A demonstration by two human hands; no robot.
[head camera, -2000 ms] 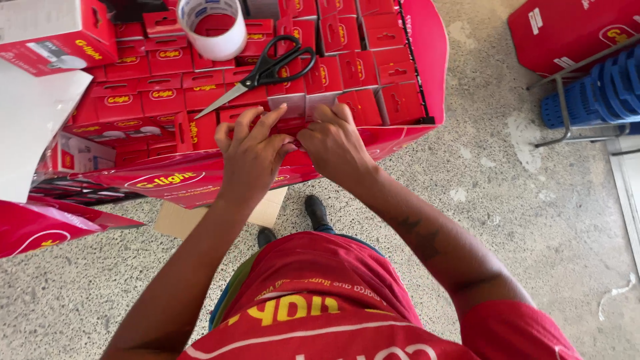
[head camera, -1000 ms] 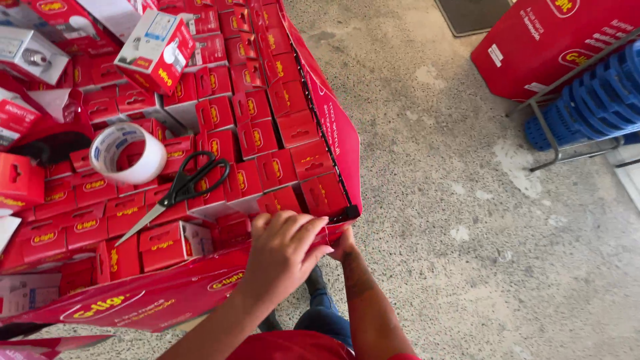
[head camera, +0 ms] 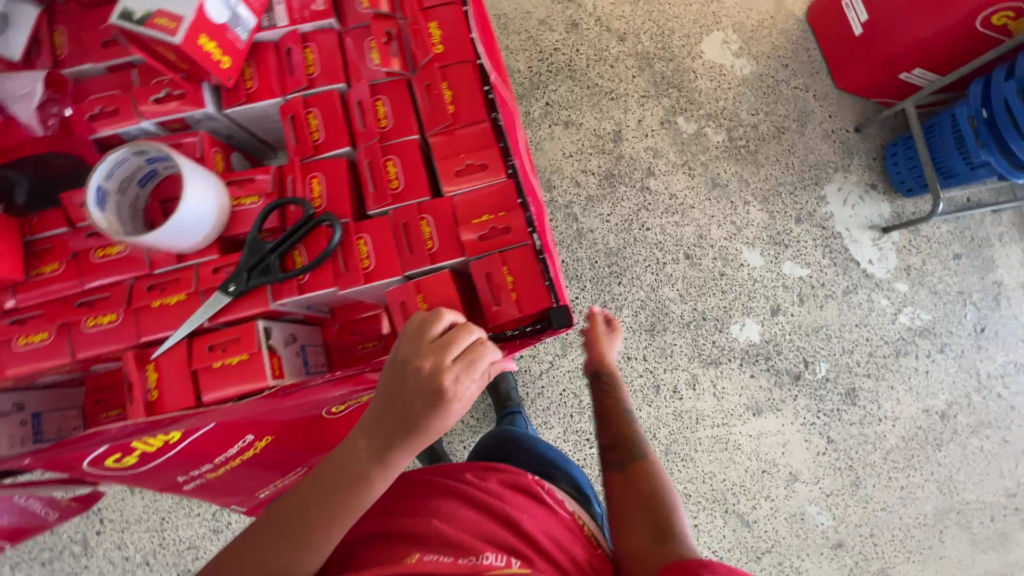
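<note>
My left hand (head camera: 440, 372) rests with curled fingers on the front edge of a display bin, by its near right corner; whether it pinches the red printed cover (head camera: 264, 448) is hard to tell. My right hand (head camera: 602, 340), slightly blurred, hangs just right of the black corner piece (head camera: 560, 318), apart from the bin, fingers curled and no object seen in it. Rows of red G-light boxes (head camera: 512, 284) fill the bin. Black-handled scissors (head camera: 264, 260) lie open on the boxes, beside a roll of clear tape (head camera: 160, 198).
A tilted G-light box (head camera: 192, 36) lies on top of the others at the back left. Stacked blue plastic baskets (head camera: 944, 156) stand by a metal frame (head camera: 924, 160) at the right, near another red printed panel (head camera: 888, 40). The floor (head camera: 720, 400) is speckled.
Both hands were together at the front edge two seconds ago, then at the corner. My right hand has since come away from the corner to the right. The view has shifted toward the right side.
</note>
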